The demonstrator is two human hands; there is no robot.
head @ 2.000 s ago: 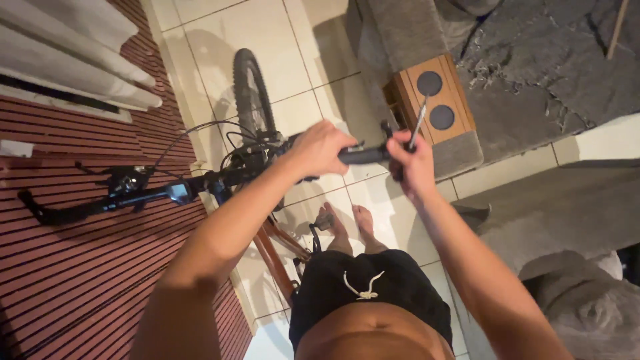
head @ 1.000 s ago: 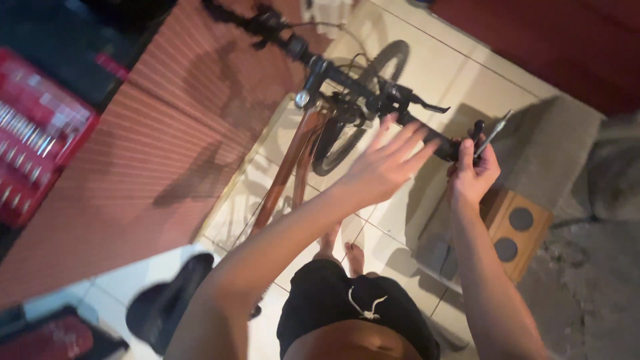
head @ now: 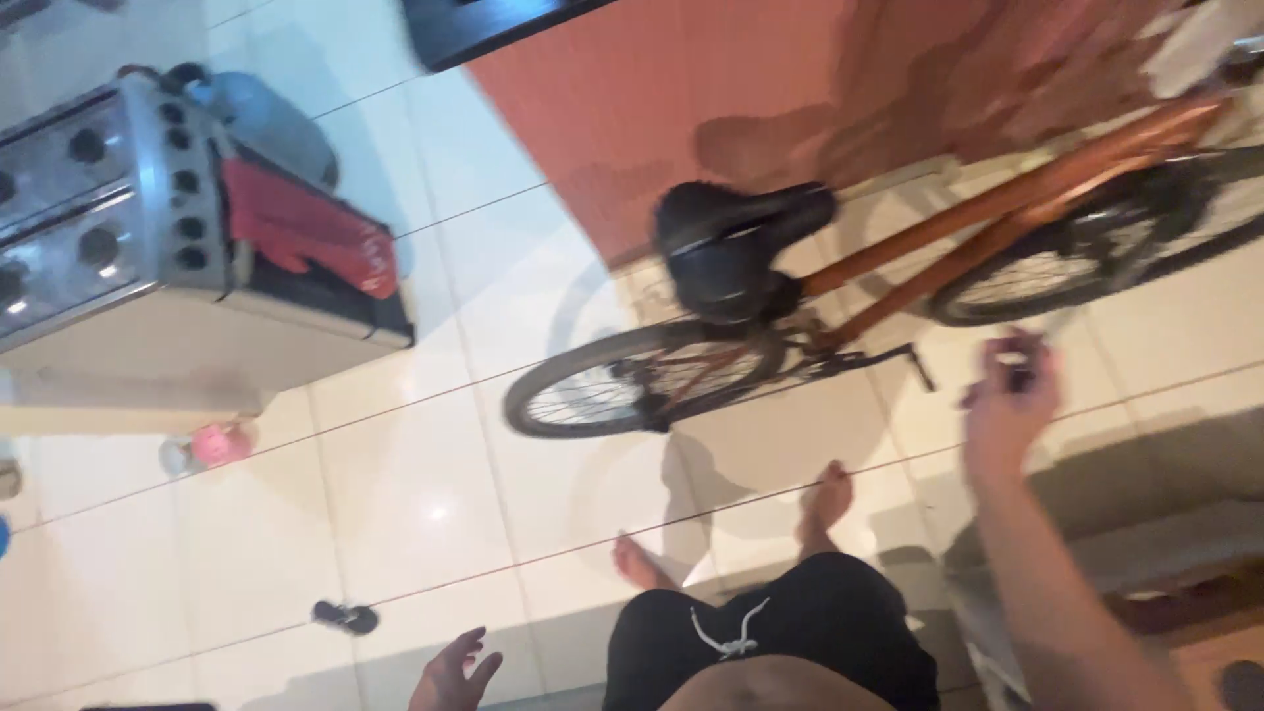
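Observation:
An orange bicycle (head: 918,242) with a black saddle (head: 741,232) stands along a reddish surface, its rear wheel (head: 592,380) toward the middle of the view. My right hand (head: 1012,395) is raised near the crank and front wheel, its fingers curled around a small dark object that is too blurred to name. Low in the view, my left hand (head: 456,671) hangs with its fingers apart and nothing in them. The handlebar lies mostly beyond the right edge of the view.
A stove (head: 148,227) with a red oven mitt (head: 306,232) on its front stands at the left. A black object (head: 346,617), possibly footwear, and a pink item (head: 222,444) lie on the tiled floor. Grey furniture (head: 1155,474) is at the right.
My left hand has come away from the handlebar area to low at the left. The view has swung toward the stove and the bicycle's rear.

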